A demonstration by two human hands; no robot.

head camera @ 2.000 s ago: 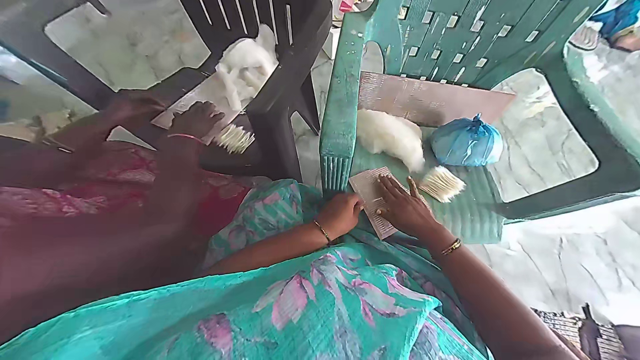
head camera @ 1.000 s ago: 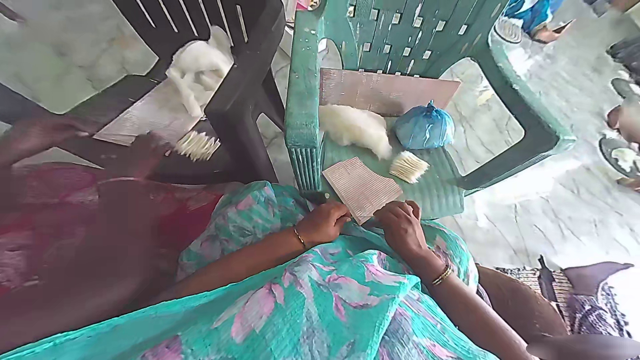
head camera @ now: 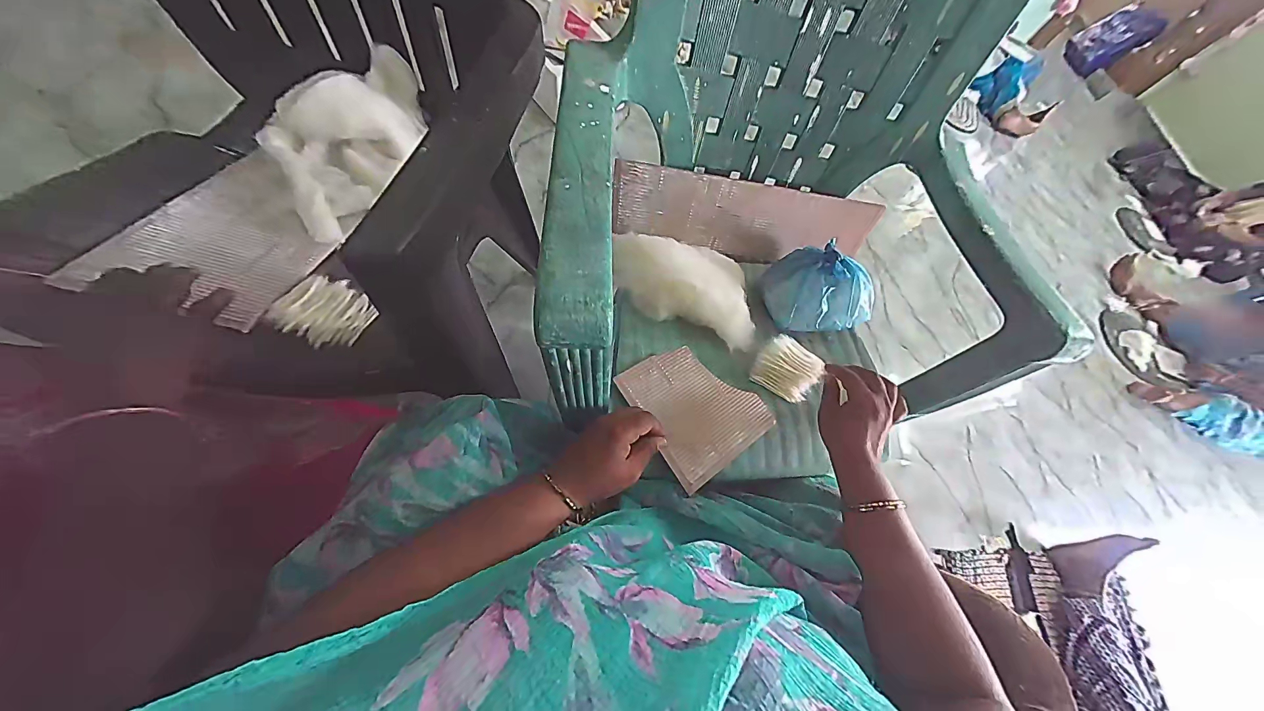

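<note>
On the seat of a green plastic chair (head camera: pixel 575 217) lies a small ribbed board (head camera: pixel 696 417), its left edge beside the fingers of my left hand (head camera: pixel 614 449). My left hand's fingers are curled together; whether they pinch anything is unclear. My right hand (head camera: pixel 857 405) is at the right end of a bundle of rolled cotton wicks (head camera: pixel 787 368), with a small pale bit at its fingers. Behind the small board lies a fluffy mass of raw cotton (head camera: pixel 681 286). A knotted blue plastic bag (head camera: pixel 818 288) sits to the right of the cotton.
A larger ribbed board (head camera: pixel 741 209) leans at the chair's back. To the left, a co-worker's hand (head camera: pixel 148 296) is over another ribbed board (head camera: pixel 212 247) on a dark plastic chair (head camera: pixel 415 212), with cotton (head camera: pixel 341 138) and wicks (head camera: pixel 321 311). Other people sit on the floor at right.
My right hand has moved from the small board to the right, to the wick bundle. My left hand has stayed near the board's left edge.
</note>
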